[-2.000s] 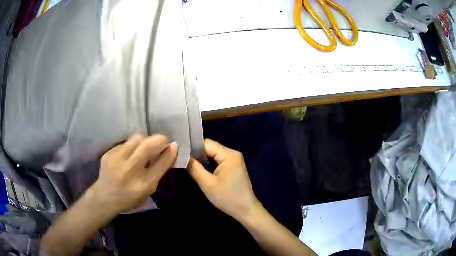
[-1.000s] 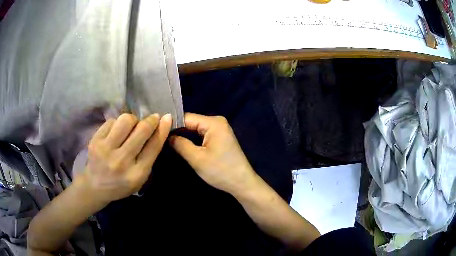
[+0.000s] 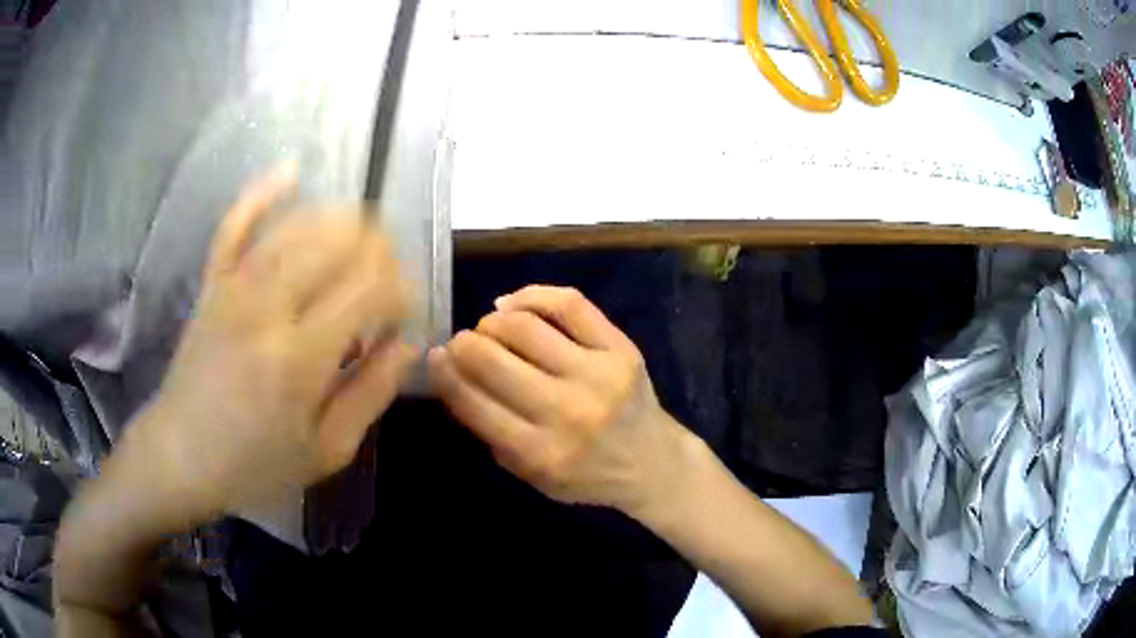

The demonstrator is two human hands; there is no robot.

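Note:
A large grey-taupe garment panel (image 3: 187, 137) lies over the left of the white table and hangs off its front edge. A dark band runs down it near its right edge, beside a narrow seam edge (image 3: 442, 212). My left hand (image 3: 293, 337) is blurred and lies over the panel's lower part, fingers apart; whether it pinches the cloth is unclear. My right hand (image 3: 548, 393) has curled fingers and grips the lower right corner of the panel at its fingertips. The fingers hide most of that corner.
Orange-handled scissors (image 3: 828, 56) lie on the white table (image 3: 598, 137) at the back. Printed ruler markings run along the table's right part. A heap of pale grey cloth (image 3: 1009, 436) is at right. A white sheet (image 3: 810, 536) is low, partly behind my right forearm.
My left hand has moved up from the cloth's corner and its fingers have spread. My right hand has turned, with its fingers curled over the corner. The view has shifted, showing the scissors again.

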